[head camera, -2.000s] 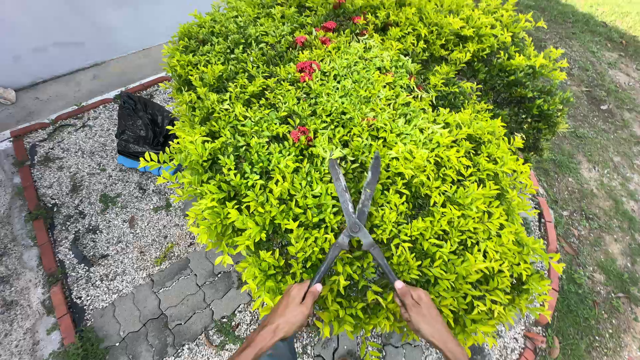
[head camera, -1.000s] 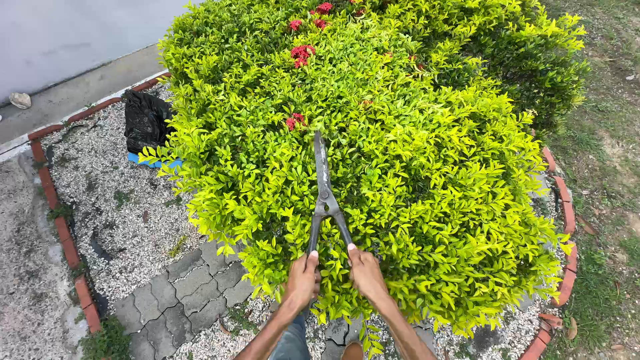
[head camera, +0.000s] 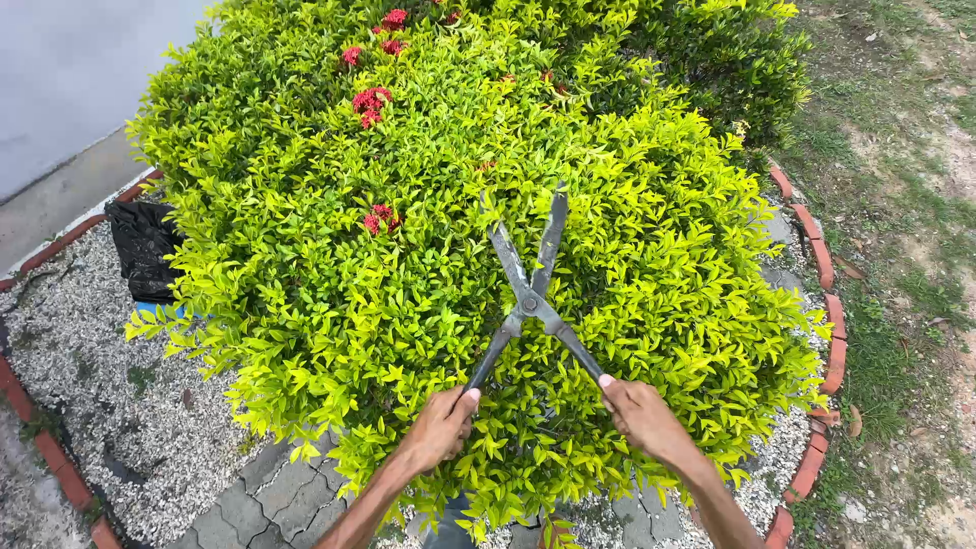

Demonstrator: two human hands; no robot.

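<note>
A pair of hedge shears (head camera: pixel 530 305) lies over the top of a leafy yellow-green shrub (head camera: pixel 328 305), its two blades spread in a V that points away from me. My left hand (head camera: pixel 441 428) is closed around the left handle. Around the right handle is my right hand (head camera: pixel 640 415), with the thumb along it. Leaves partly cover the tip of the left blade. Clusters of red flowers (head camera: pixel 371 103) show among the foliage to the left of the blades.
A black plastic bag (head camera: pixel 145 248) over something blue stands on white gravel (head camera: pixel 175 412) at the left. Red brick edging (head camera: pixel 835 343) curves around the bed. Grey pavers (head camera: pixel 293 499) lie below the shrub, a pale wall (head camera: pixel 84 76) rises at upper left, and patchy grass (head camera: pixel 877 366) lies at right.
One second ago the blades were together and my hands close to each other. Now the blades are spread and my hands are farther apart, much as two seconds ago.
</note>
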